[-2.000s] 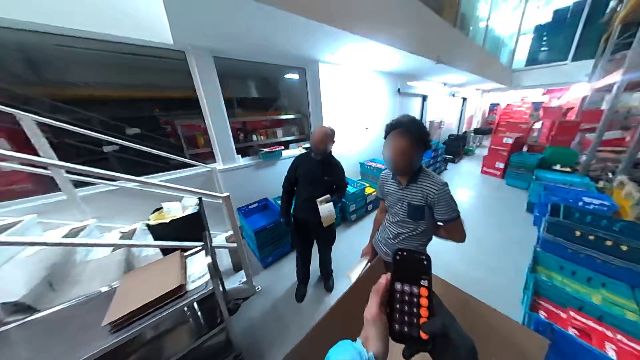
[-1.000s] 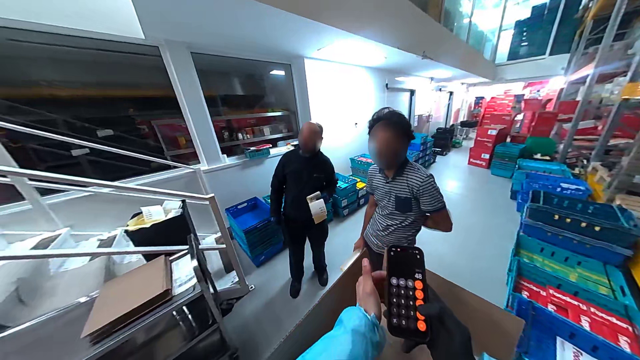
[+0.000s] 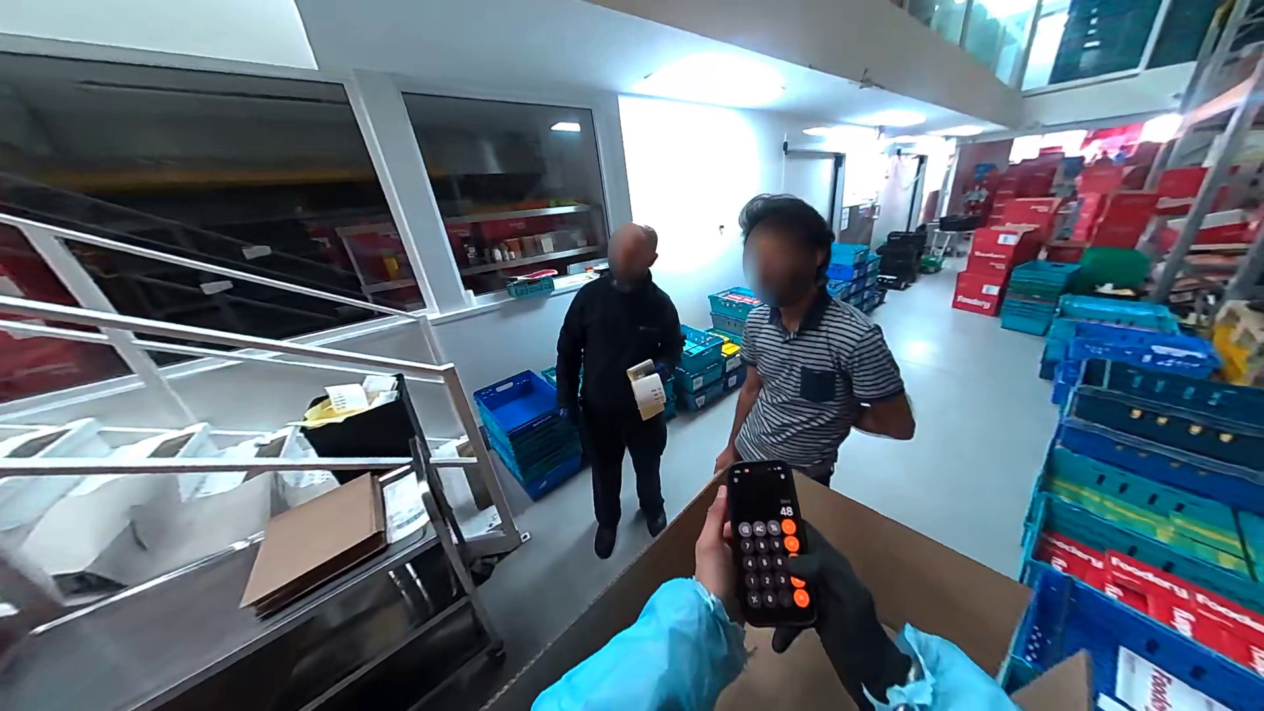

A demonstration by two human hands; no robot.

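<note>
A smartphone (image 3: pixel 770 543) with a calculator on its screen stands upright above a large open cardboard box (image 3: pixel 889 543). My left hand (image 3: pixel 715 553), bare below a light-blue sleeve, grips the phone's left edge. My right hand (image 3: pixel 839 592), in a black glove, is at the phone's lower right, its thumb over the orange keys and other fingers under the bottom edge. How much of the weight it bears cannot be told. Beyond the box stands a person in a striped shirt (image 3: pixel 820 375). Left of that one, a person in black (image 3: pixel 622 346) holds papers (image 3: pixel 646 389).
Metal stairs with a handrail (image 3: pixel 227 331) and a steel table (image 3: pixel 158 632) bearing flat cardboard (image 3: pixel 316 543) are at left. Blue crates (image 3: pixel 528 425) stand by the wall. Stacked crates (image 3: pixel 1145 434) line the right side, with red boxes (image 3: pixel 997 252) farther back.
The person in the striped shirt has turned the head. My hands keep the phone above the box, and the right thumb stays by its orange keys.
</note>
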